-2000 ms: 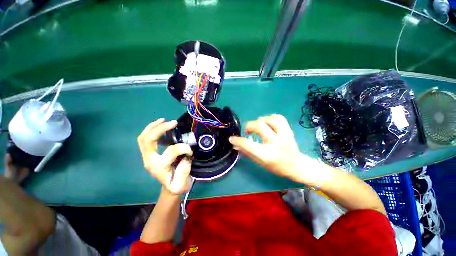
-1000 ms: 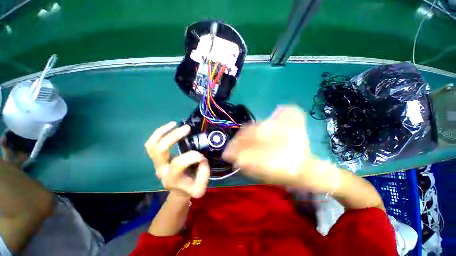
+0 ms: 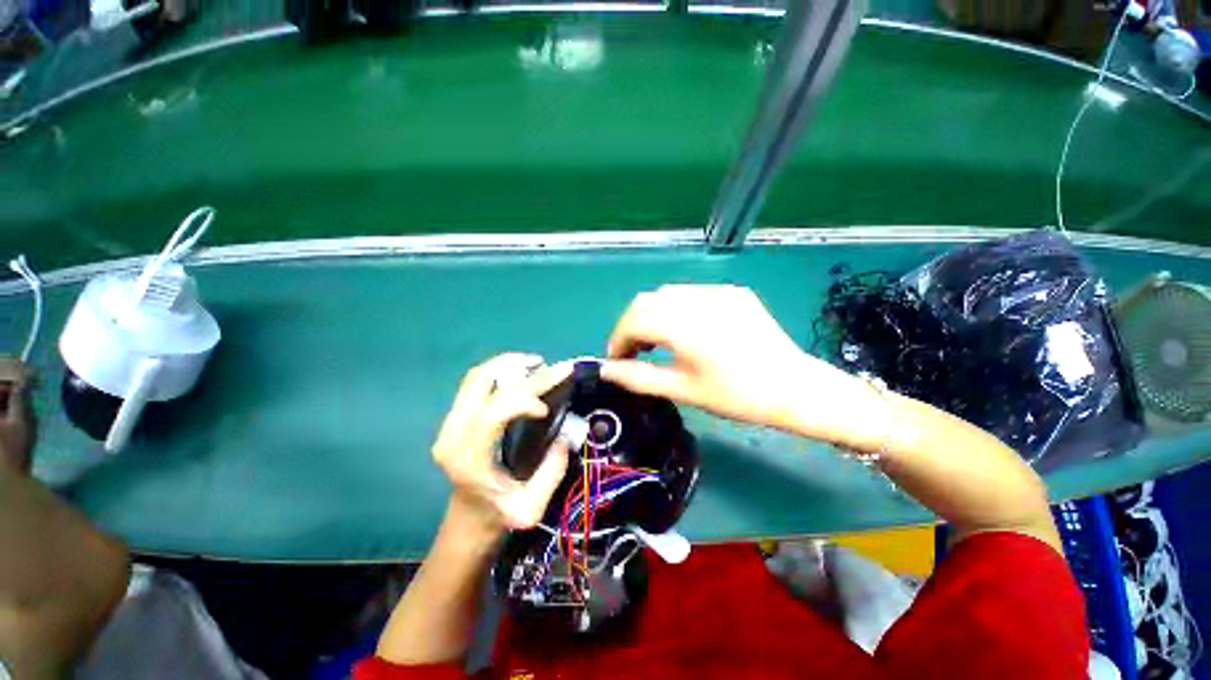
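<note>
The open camera housing, black inside with a pale ring hub in its middle, lies near the bench's front edge. My left hand grips its black upright part on the left side. My right hand has its fingertips at the far rim; whether they hold something thin cannot be seen. Red, white and blue wires run towards me to the black camera head, which hangs over the front edge with its circuit board showing.
Tangled black strands lie by a shiny plastic bag on the right, beside a round fan. A white camera unit stands left, near another person's arm. A metal post rises behind. A blue crate is lower right.
The camera unit has been turned round, so its head and wires now point towards me instead of away. My right hand has moved to the far rim; my left hand now grips the housing.
</note>
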